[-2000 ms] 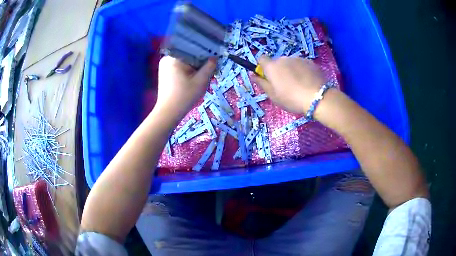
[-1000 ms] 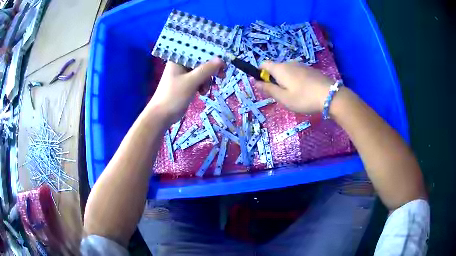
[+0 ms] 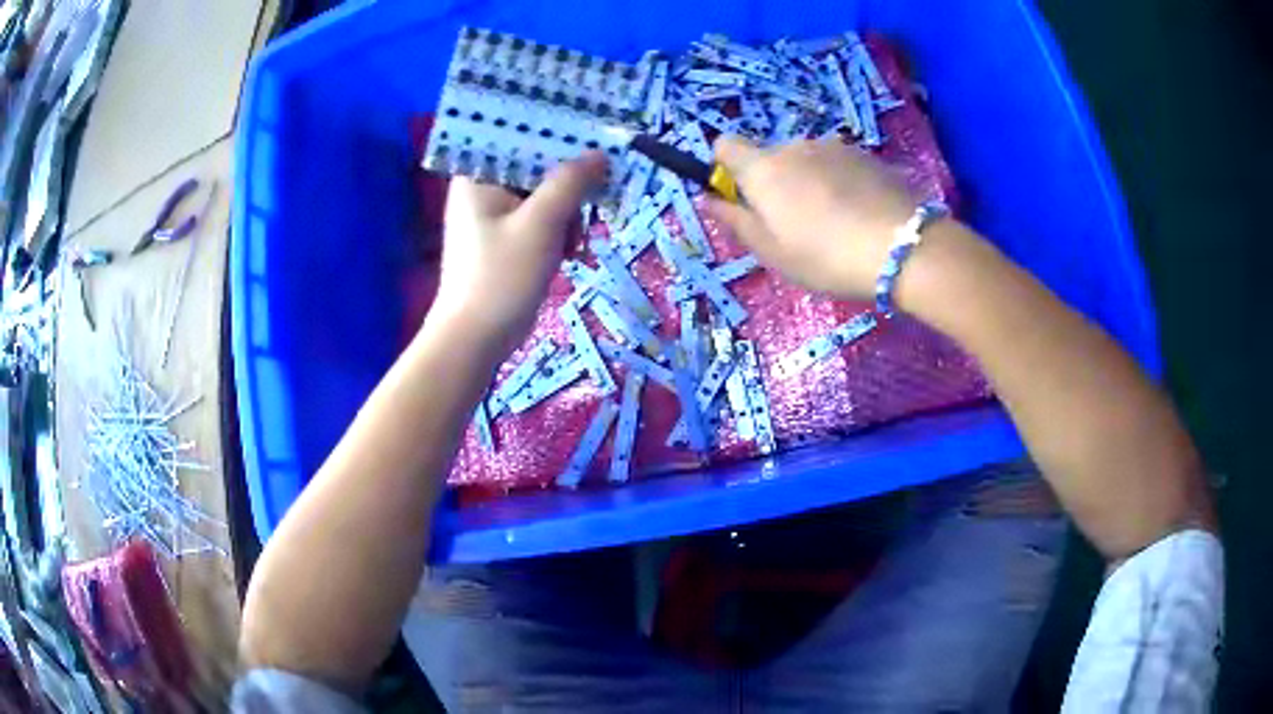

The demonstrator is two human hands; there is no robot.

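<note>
My left hand (image 3: 514, 251) holds a silver-grey perforated panel (image 3: 524, 112) by its lower edge, thumb on top, above the upper left of the bin. My right hand (image 3: 817, 209) grips a yellow-and-black hand tool (image 3: 679, 159). The tool's tip meets the panel's right part; whether it grips the metal is too small to tell. Separated strips (image 3: 614, 314) lie loose below both hands, with a denser heap of them at the upper right. They rest on pink bubble wrap (image 3: 894, 377) inside the blue bin (image 3: 782, 491).
A brown-topped bench (image 3: 154, 91) stands at the left. On it are pliers with purplish handles (image 3: 170, 223), a small tool (image 3: 90, 262), a spread of thin pale sticks (image 3: 133, 453) and a pink bubble-wrap packet (image 3: 123, 611). My legs (image 3: 894, 600) are below the bin.
The panel was tilted and blurred two seconds ago; its holed face now shows, turned slightly since one second ago. The tool has moved slightly left and up. Both hands keep their holds.
</note>
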